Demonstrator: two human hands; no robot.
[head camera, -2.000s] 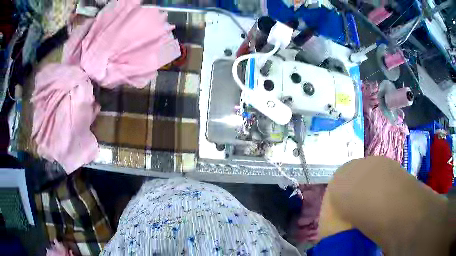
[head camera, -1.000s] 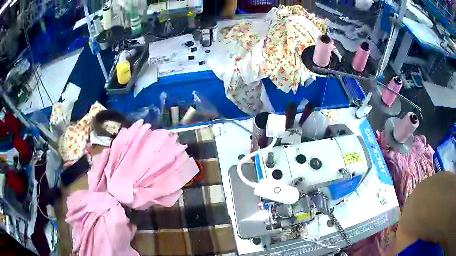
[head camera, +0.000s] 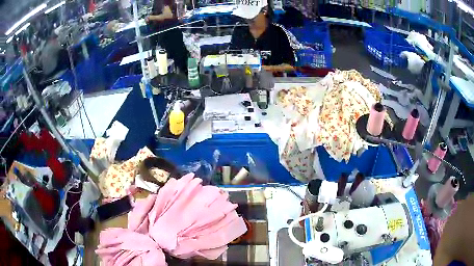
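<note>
Neither of my hands shows. A blurred bare part of an arm is cut off by the right edge; its hand is out of the picture. A plain pink bundle [head camera: 189, 221], gathered into two fanned bunches, lies on the plaid cloth [head camera: 253, 255] in front of me. The white industrial sewing machine [head camera: 358, 226] stands right of it, its lower part cut off by the bottom edge.
A black phone [head camera: 114, 208] lies left of the bundle. Floral fabric [head camera: 345, 117] lies on the blue table opposite, near a yellow bottle [head camera: 176, 122]. Pink thread cones [head camera: 376, 120] stand at the right. A person in a white cap [head camera: 262, 44] sits opposite.
The view has tilted up, bringing the table opposite and the seated person into sight. The bundle and machine sit lower in the picture. The arm part at the right shows less.
</note>
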